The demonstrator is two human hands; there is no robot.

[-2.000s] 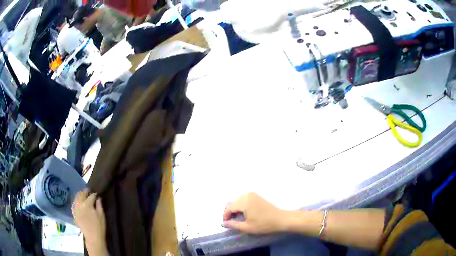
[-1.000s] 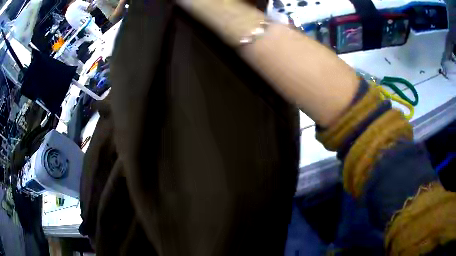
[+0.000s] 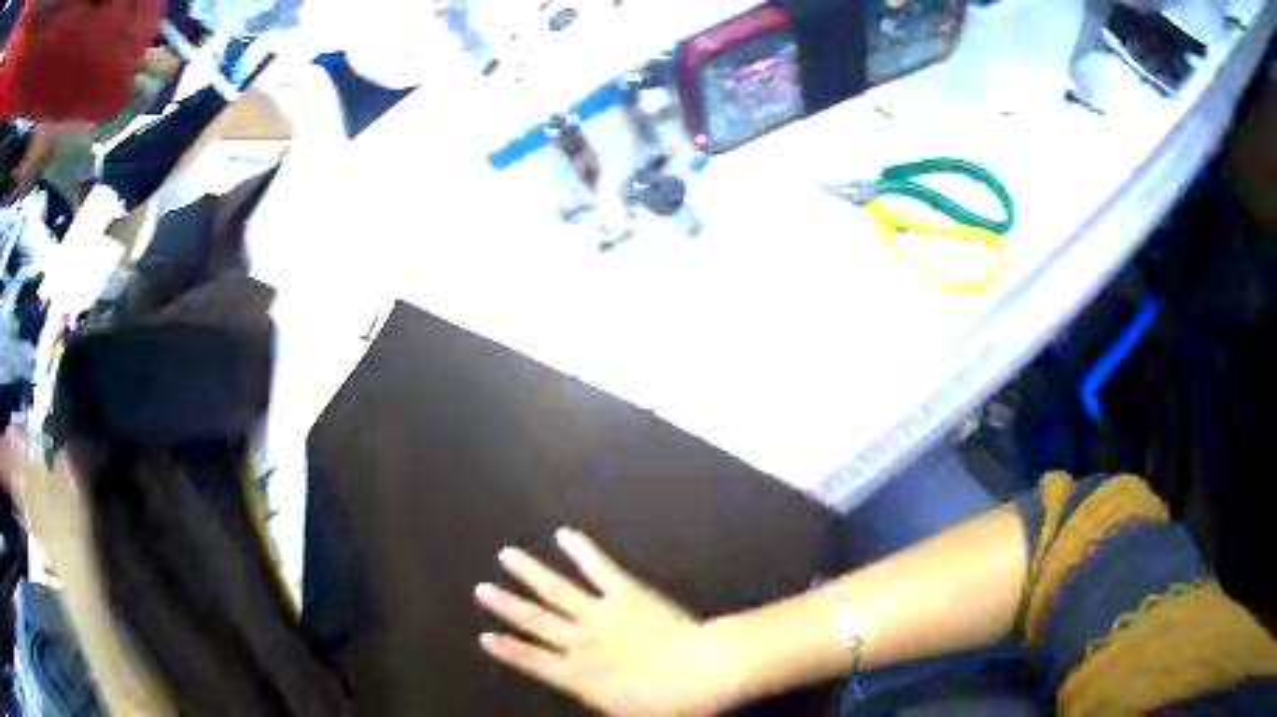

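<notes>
A dark brown garment panel (image 3: 560,462) lies over the front of the white table, one corner pointing towards the machine. My right hand (image 3: 609,630) rests palm down on it, fingers spread, holding nothing. My left hand (image 3: 39,483) is blurred at the left edge, beside more dark fabric (image 3: 175,378); its fingers are not clear, so its grip cannot be told. The dark fabric hangs in folds at the left.
Scissors with green and yellow handles (image 3: 941,224) lie on the white table (image 3: 784,336). The sewing machine's needle area (image 3: 651,196) and red-framed control panel (image 3: 749,77) are at the top. A curved grey strip (image 3: 1008,350) runs along the front edge. A red object (image 3: 77,56) is upper left.
A brown panel, lifted across the view a second ago, now lies flat on the table. My right hand has come down onto it. The view has shifted, and my left hand is at the left edge.
</notes>
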